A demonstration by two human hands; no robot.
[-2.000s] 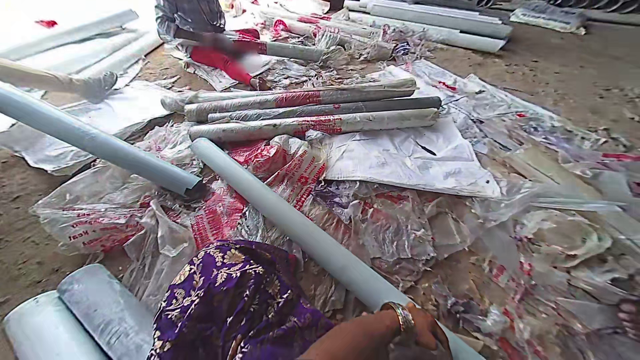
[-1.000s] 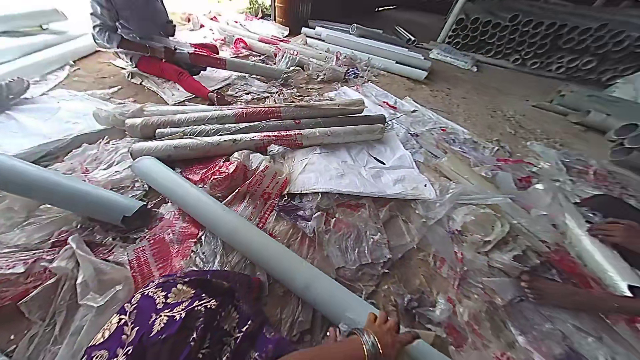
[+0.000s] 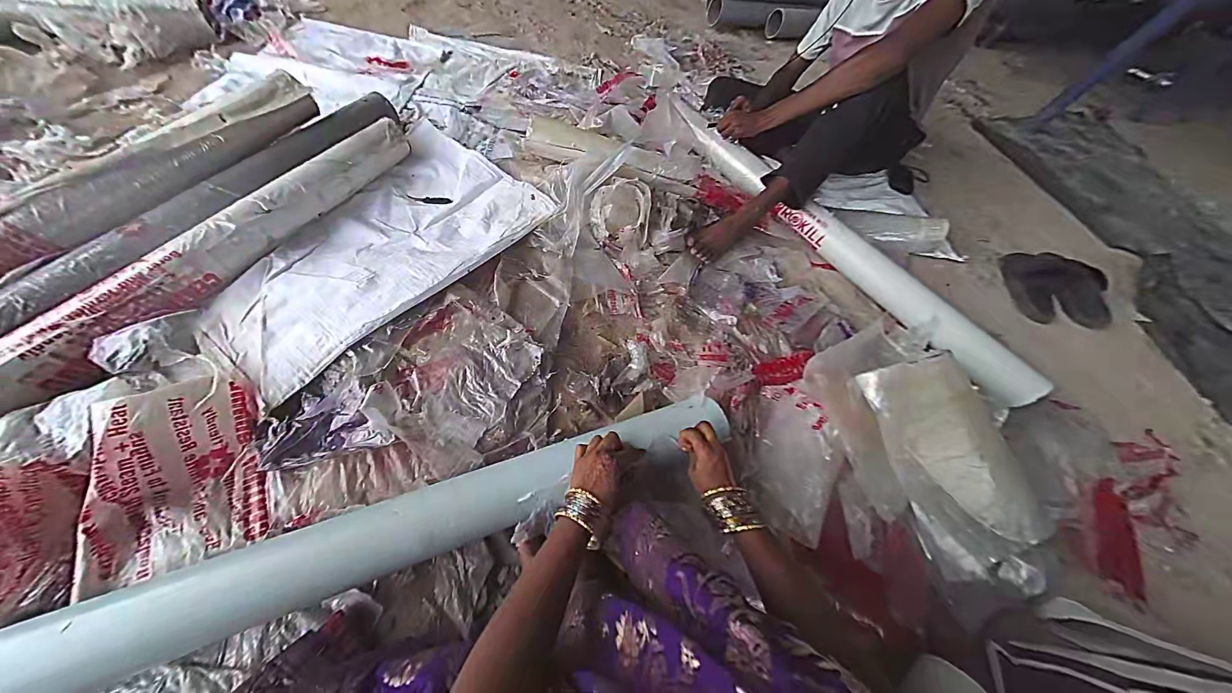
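Note:
A pale blue-grey plastic pipe [image 3: 385, 534] runs from the lower left to the centre, across my lap. Near its right end, my left hand [image 3: 599, 472] lies at the near side of the pipe, fingers curled. Close to the rim, my right hand [image 3: 707, 457] also touches the pipe with bent fingers. Both wrists wear bangles. Something thin and clear, perhaps plastic film, shows between the hands, too faint to tell whether either hand pinches it. Purple patterned cloth [image 3: 664, 616] covers my lap below.
Crumpled printed plastic film [image 3: 462, 366] covers the ground. Several wrapped pipes [image 3: 192, 241] lie at left beside a white sheet [image 3: 385, 260]. At upper right a person [image 3: 847, 87] sits by a white wrapped pipe [image 3: 895, 279]. Dark sandals [image 3: 1056, 287] lie at far right.
The view has swung right, bringing the seated person into fuller sight. Both my hands now show near the pipe's end; one second ago only one hand was visible, resting on the pipe.

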